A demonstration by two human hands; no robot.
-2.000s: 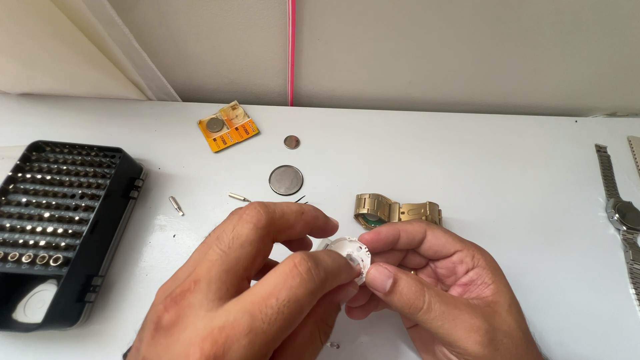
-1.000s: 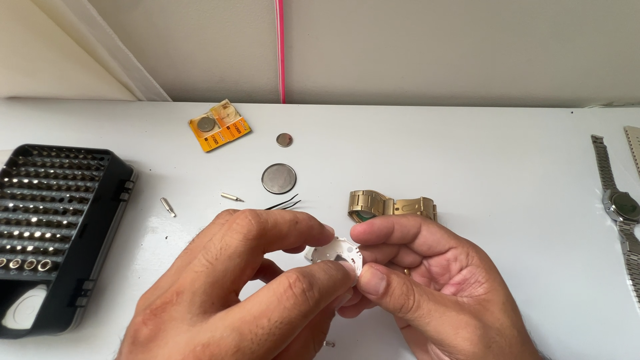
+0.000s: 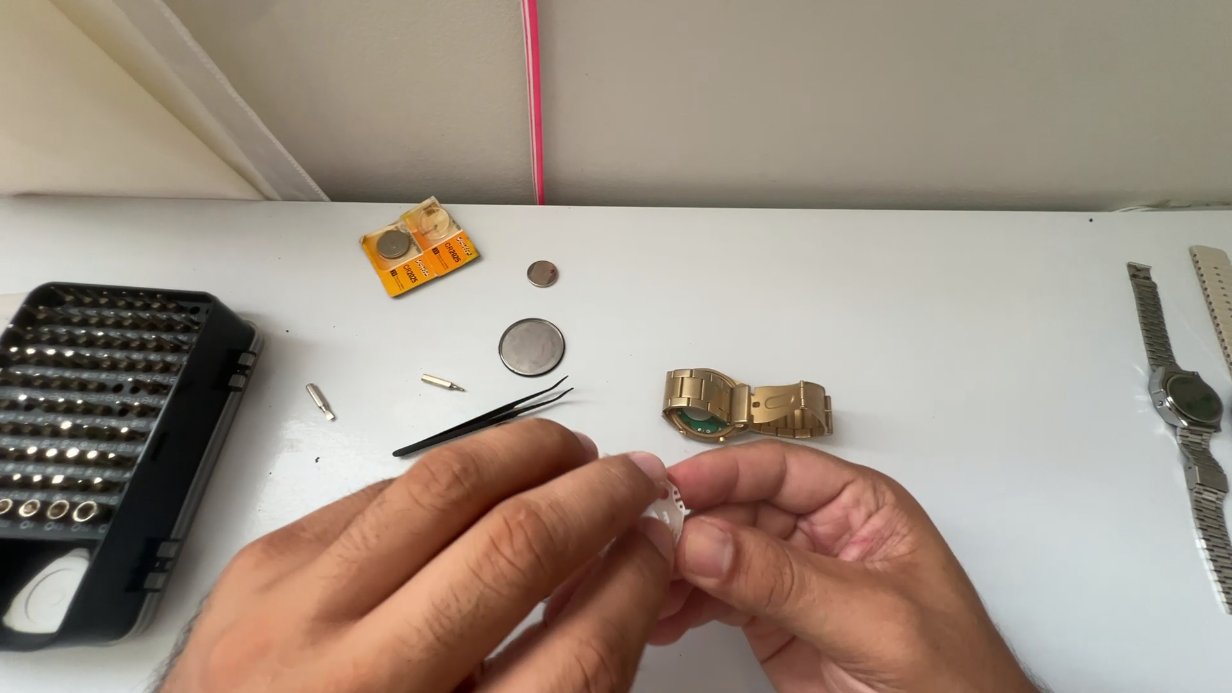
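Between both hands is a small white plastic ring-like part point(image 3: 671, 515), mostly covered by fingers. My left hand point(image 3: 462, 558) pinches it from the left and above, its fingertips over the part. My right hand point(image 3: 818, 568) grips its right edge between thumb and index finger. Just beyond the fingers lies a gold-coloured metal wristwatch point(image 3: 707, 395) on its bracelet, with some green showing inside the case. Black tweezers point(image 3: 481, 420) lie beside my left hand, partly hidden by it. A round metal watch case back point(image 3: 531, 347) rests farther off.
A black case of screwdriver bits point(image 3: 217, 385) stands at the left. Two loose bits point(image 3: 320, 401) point(image 3: 442, 382) lie near it. Behind are a button cell point(image 3: 542, 273) and an orange battery blister card point(image 3: 419, 247). At the right lie a silver wristwatch point(image 3: 1190, 398) and a beige strap point(image 3: 1215, 289).
My left fingers have shifted over the white part and now cover more of it. More of the tweezers shows than one second ago. The right hand keeps its hold.
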